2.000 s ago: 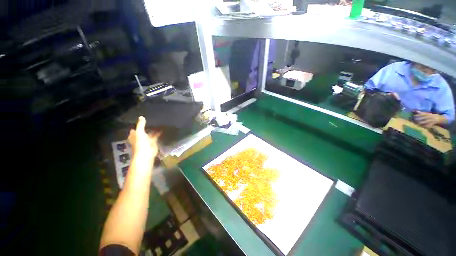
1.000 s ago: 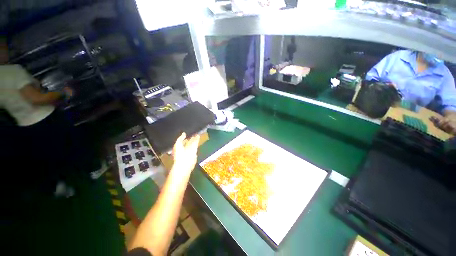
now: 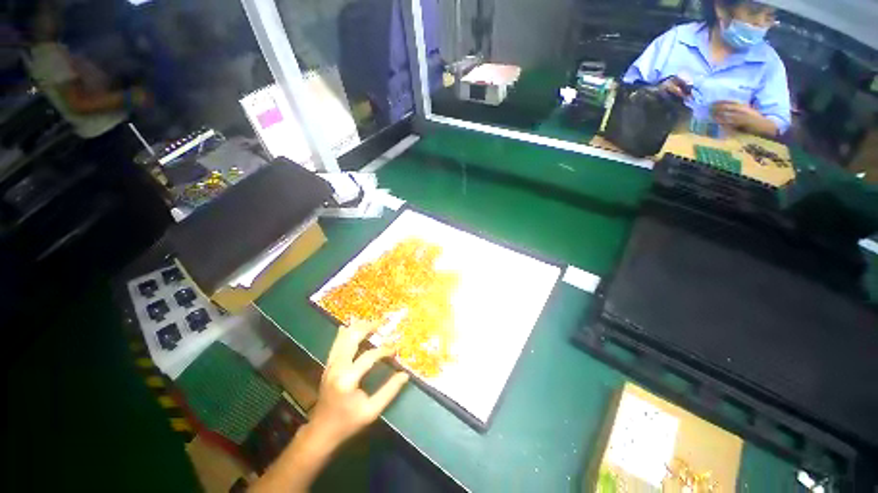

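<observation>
My left hand (image 3: 356,380) reaches in from the bottom and is bare. Its fingers are spread at the near-left edge of the white-lined tray (image 3: 507,306), beside the orange heap. I see nothing held in it; whether the fingertips touch the tray or the parts is unclear. The heap of small orange flex circuits (image 3: 409,289) covers the left part of the white sheet. A black shallow tray (image 3: 252,220) lies on papers and a cardboard box at the bench's left end. My right hand is out of the picture.
Stacked black trays (image 3: 741,298) lie on the right. A tan work board (image 3: 717,446) with orange bits is at the lower right. A frame post (image 3: 289,77) stands behind the black tray. A person (image 3: 717,72) sits across the bench; another person (image 3: 87,91) stands at far left.
My left hand has moved from the black tray on the left to the near edge of the white-lined tray. The black tray now rests without my hand. The view has shifted right and down.
</observation>
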